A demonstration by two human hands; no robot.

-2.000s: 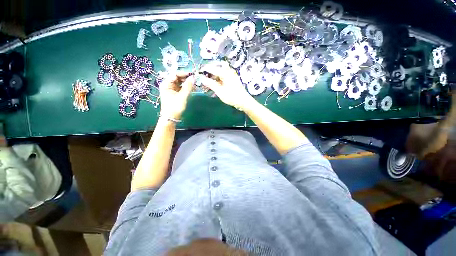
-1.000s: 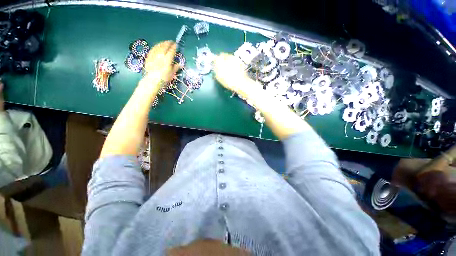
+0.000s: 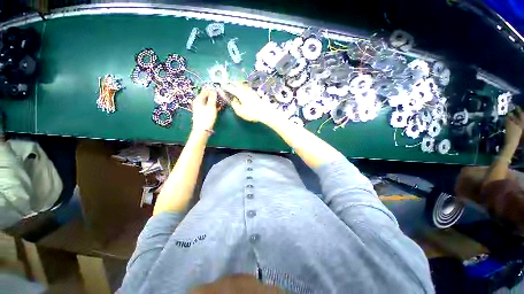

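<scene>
My left hand and my right hand meet over the green bench, fingers closed around a small dark wired ring mostly hidden by the fingers. A pale clear plastic ring shows just beyond the fingertips; whether it touches them is unclear. Dark wired rings edged with pale dots lie clustered left of my hands. A few loose clear rings lie beyond the hands. A big pile of white and grey ring assemblies with thin leads lies to the right.
A lead-wire bundle lies at the left on the green bench. Black parts sit at the far left end. A pale metal rail edges the far side. Another person's arm reaches in at the right.
My left hand has come back from the dark ring cluster to meet my right hand in the middle. My right hand has moved slightly nearer and left. The view has tilted.
</scene>
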